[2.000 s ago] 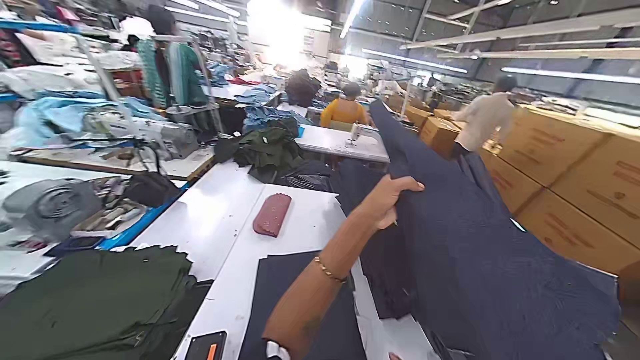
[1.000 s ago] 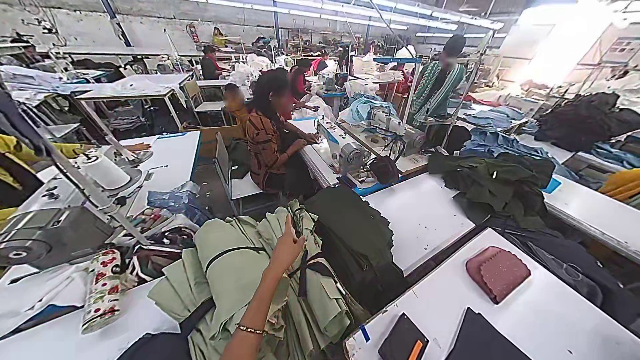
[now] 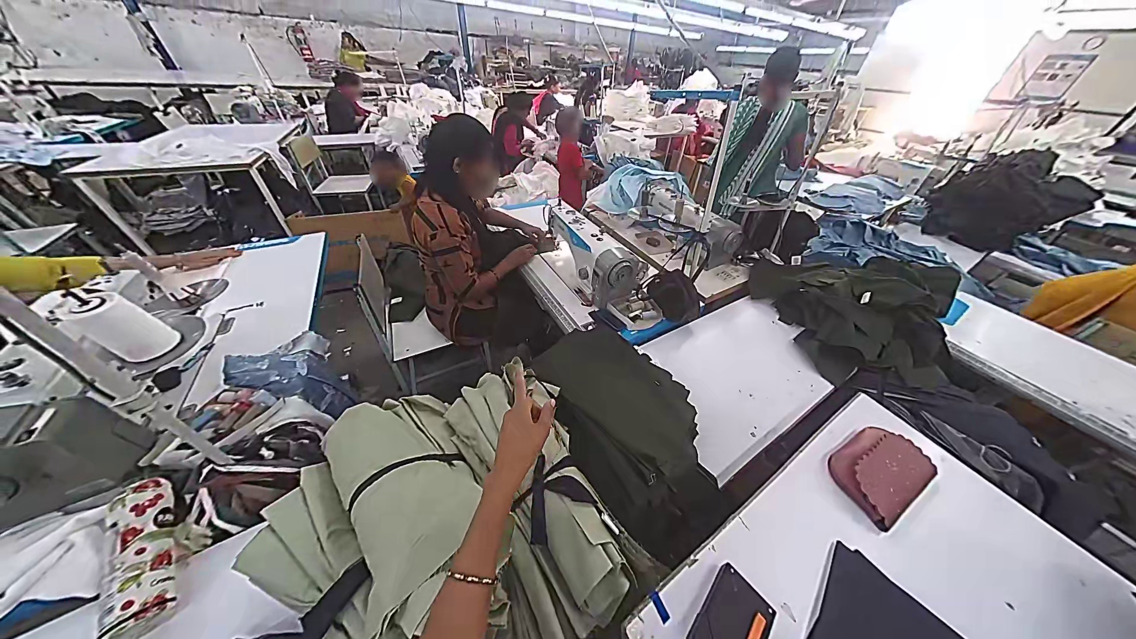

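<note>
My left hand, with a beaded bracelet at the wrist, reaches over a light green stack of cut fabric pieces bound with dark strips. Its index finger points up along the upper edge; whether it pinches the cloth is unclear. My right hand is out of view. Beside the stack, on its right, lies a dark green fabric stack. On the near white table are a folded maroon item with a scalloped edge, a dark phone-like object and a dark navy fabric piece.
A person in a patterned orange top sits at a sewing machine just ahead. Left of me are a thread cone on a machine table and a cherry-print roll. A crumpled dark green garment heap lies further right.
The view has swung far to the left since the oldest frame, where my left hand was at a large navy fabric piece. Now that hand is over the light green stack, as one second ago.
</note>
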